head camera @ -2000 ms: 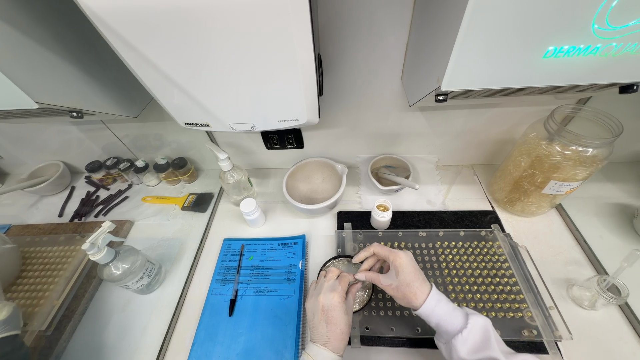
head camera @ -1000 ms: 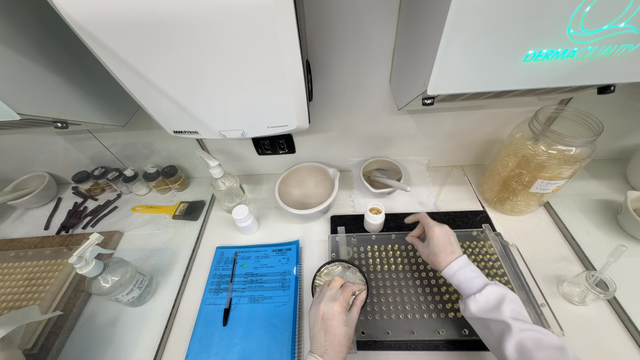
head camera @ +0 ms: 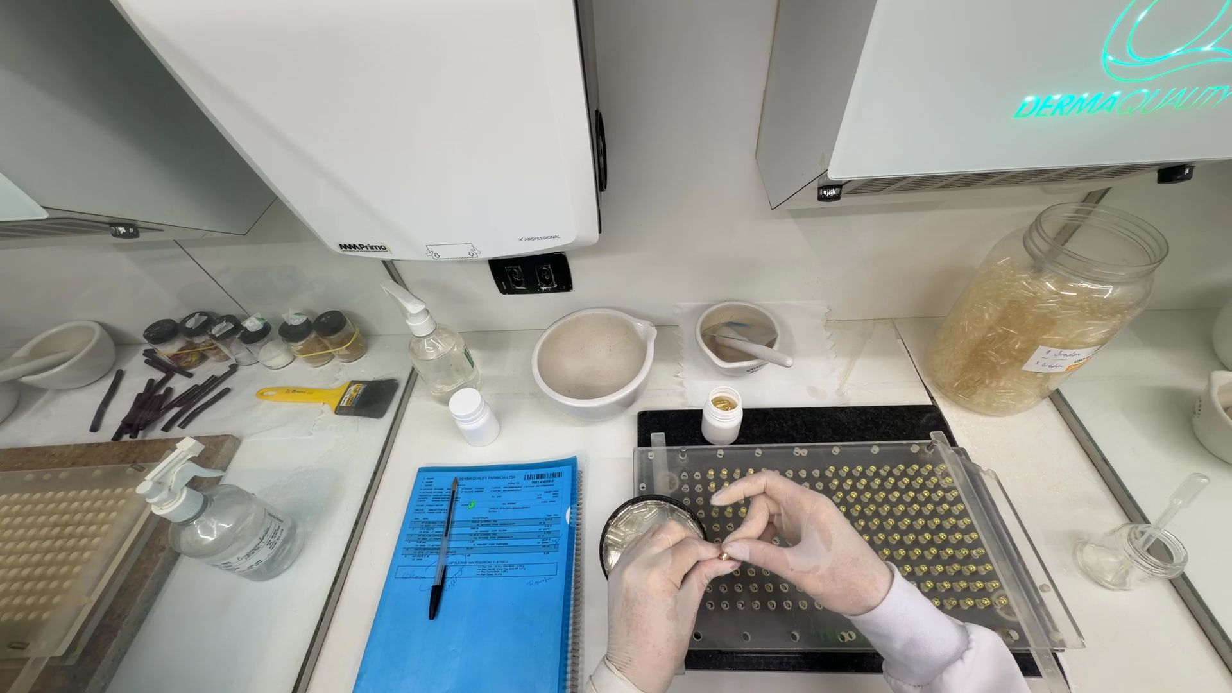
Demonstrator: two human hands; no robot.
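My left hand (head camera: 664, 592), in a thin clear glove, pinches a small gold-coloured capsule (head camera: 724, 555) between thumb and finger. The fingertips of my gloved right hand (head camera: 804, 539) meet at the same capsule. Both hands are over the left part of a clear capsule-filling board (head camera: 962, 452), whose holes hold rows of yellow capsules at the right. A round black-rimmed dish (head camera: 643, 515) of clear capsule shells lies partly behind my left hand. Behind the board's edge, an uncapped white bottle (head camera: 722, 423) shows gold capsules inside.
A blue folder (head camera: 500, 626) with a printed sheet and a pen (head camera: 444, 549) lies left. Behind stand a capped white bottle (head camera: 474, 420), a spray bottle (head camera: 442, 356), a large mortar (head camera: 589, 371) and a mortar with pestle (head camera: 739, 339). A big jar of capsule shells (head camera: 1039, 327) stands right.
My right hand has come back from over the board, near the open bottle, to meet my left hand. The left hand remains by the round dish.
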